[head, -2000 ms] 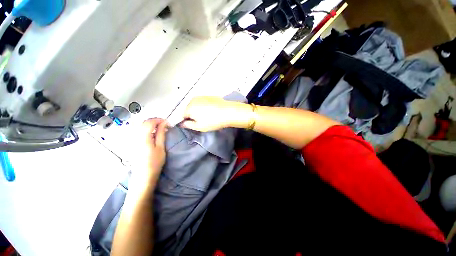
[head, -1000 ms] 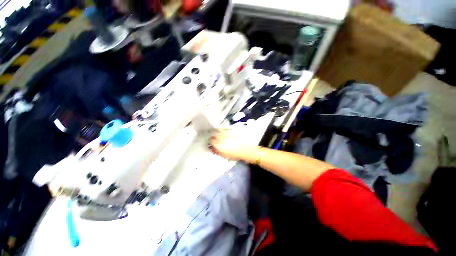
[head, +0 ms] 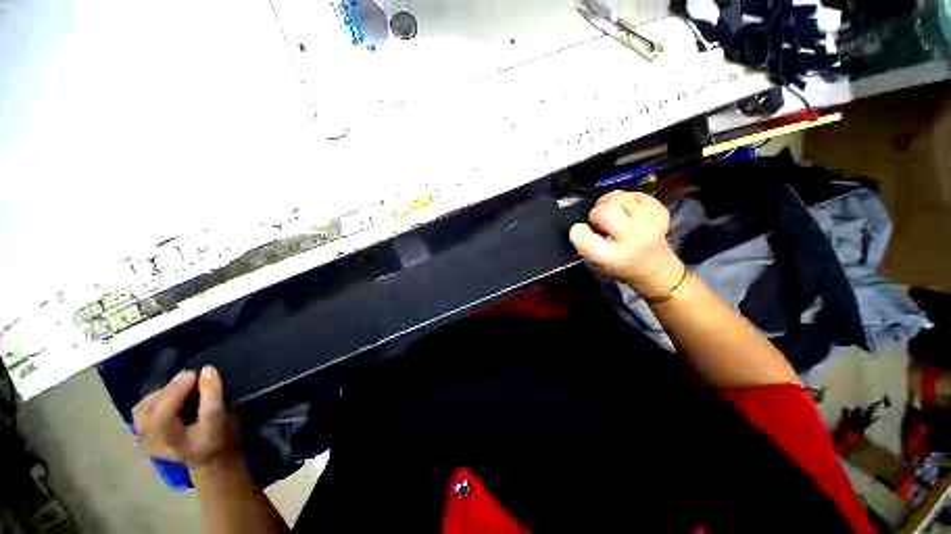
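Observation:
A long, flat dark strip or panel (head: 386, 292) with a thin pale lower edge spans the area just below the table's front edge. I cannot tell if it is cloth or a rigid part. A small greyish patch shows near its middle. My left hand (head: 190, 419) is at its left end, with thumb and finger on the pale edge. My right hand (head: 626, 238) is closed at its right end, with a bracelet on the wrist. The fingertips' undersides are hidden.
The white machine table (head: 188, 136) has a printed strip along its front edge. Metal snips (head: 623, 31) lie at the back. Black pieces (head: 766, 37) are heaped at upper right. Grey and black garments (head: 813, 261) hang or lie at right.
The view has tilted down to the table's front edge. The grey cloth has left the table in view. My right hand has moved from the machine to the dark strip; my left hand has appeared.

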